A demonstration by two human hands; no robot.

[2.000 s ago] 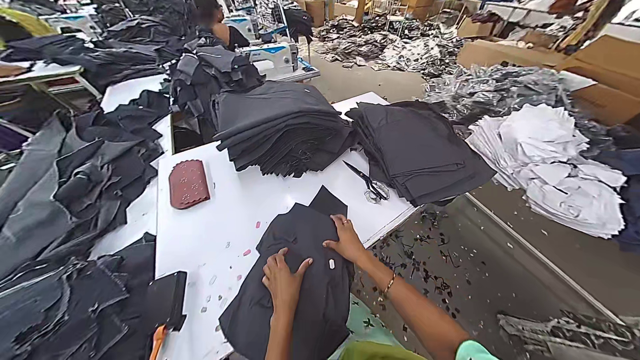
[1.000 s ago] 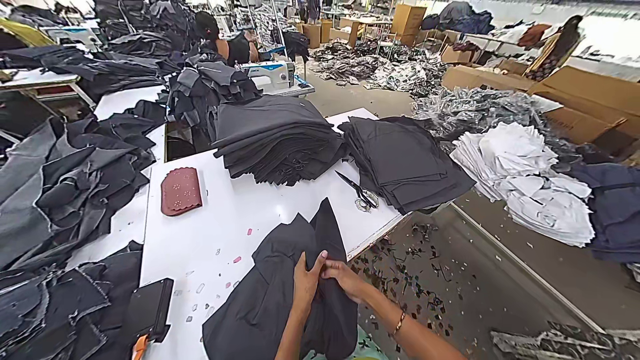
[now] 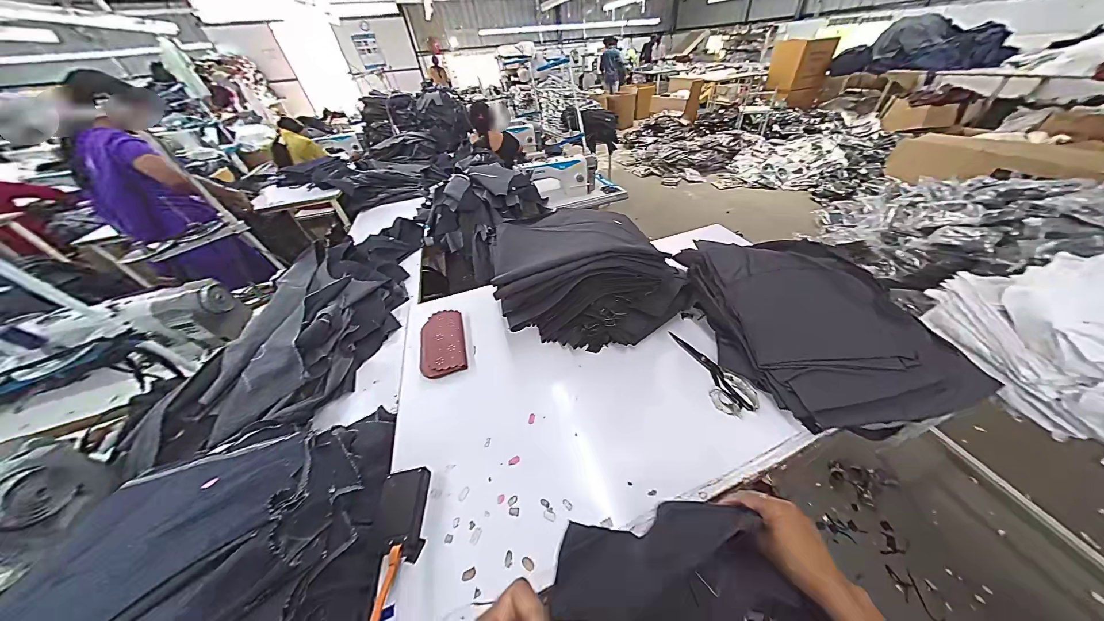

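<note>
A dark fabric piece hangs over the near edge of the white table. My right hand pinches its upper right corner. At the bottom of the view, my left hand is closed beside the cloth's left edge, partly cut off by the frame; its hold on the cloth is not clear. Beyond lie black-handled scissors, a thick stack of dark cloth and a flatter folded stack. A dark red scalloped case lies farther left.
Loose dark cloth covers the left side, next to a black box-like object and an orange-handled tool. Small scraps dot the tabletop. White cloth pieces are piled at right. A person in purple stands at a far-left workstation; a sewing machine stands behind.
My hands were spread on the cloth, then came together at its upper part; now they are apart, lower in view, with the cloth nearer the table's front edge. The view has tilted up.
</note>
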